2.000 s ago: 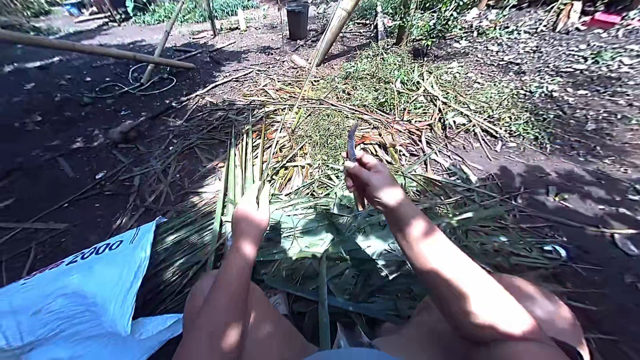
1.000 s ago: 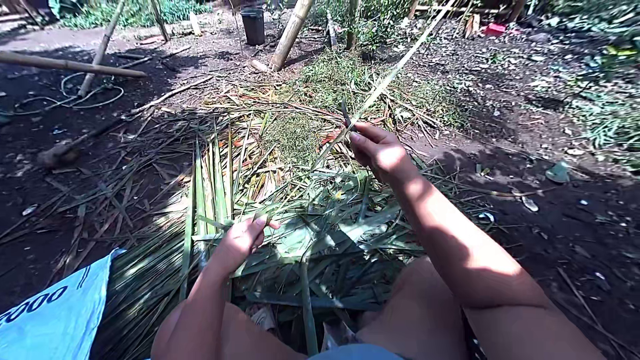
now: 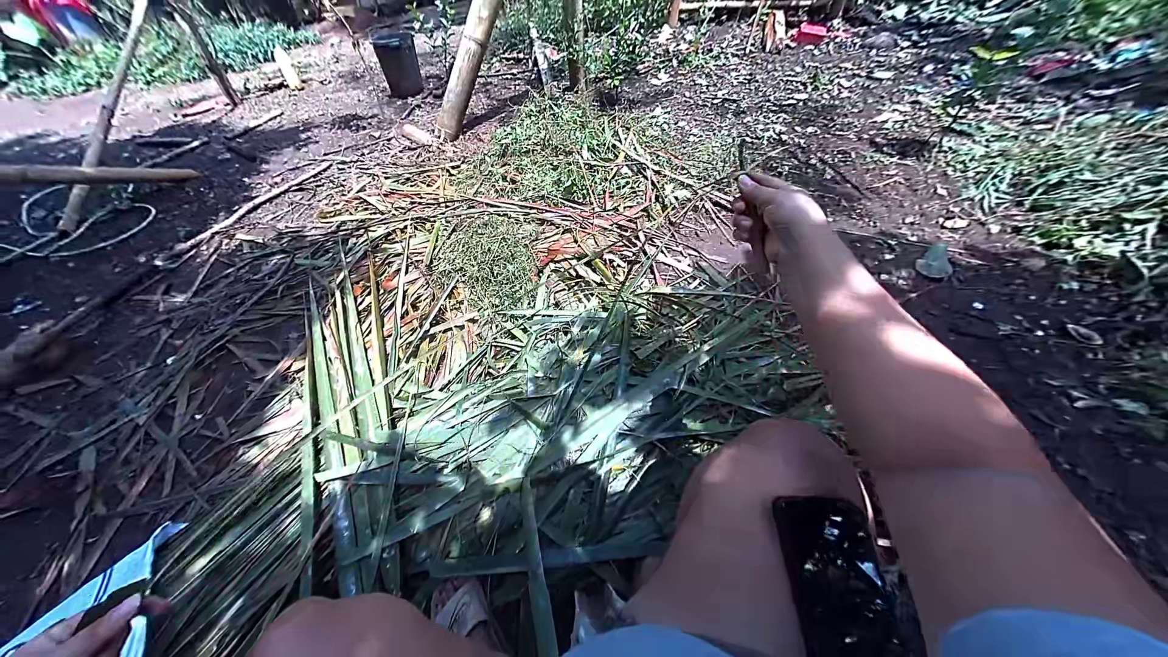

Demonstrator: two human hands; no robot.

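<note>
My right hand [image 3: 771, 219] is closed around a small knife, its dark blade [image 3: 742, 157] pointing up past my thumb, out to the right above the ground. At the lower left edge my left hand [image 3: 99, 630] is partly cut off by the frame; its fingers touch the edge of a white and blue sack [image 3: 109, 584], and a dark strip shows by them. Whether it grips the sack is unclear. Green palm leaf strips [image 3: 351, 383] lie upright in view left of centre. More cut palm leaves [image 3: 584, 438] are heaped before my knees, with thin leaf ribs [image 3: 219, 538] at the left.
A black phone [image 3: 844, 575] rests on my right thigh. Bamboo poles [image 3: 470, 68] and a dark bucket [image 3: 398, 66] stand farther back. Pale rope [image 3: 100, 237] lies coiled at the left, near a wooden pole [image 3: 100, 173]. Dry leaves and twigs cover the ground ahead.
My left hand has moved from above the leaf heap to the sack at lower left. The long pale strip near my right hand a second ago no longer shows. The right hand still holds the knife.
</note>
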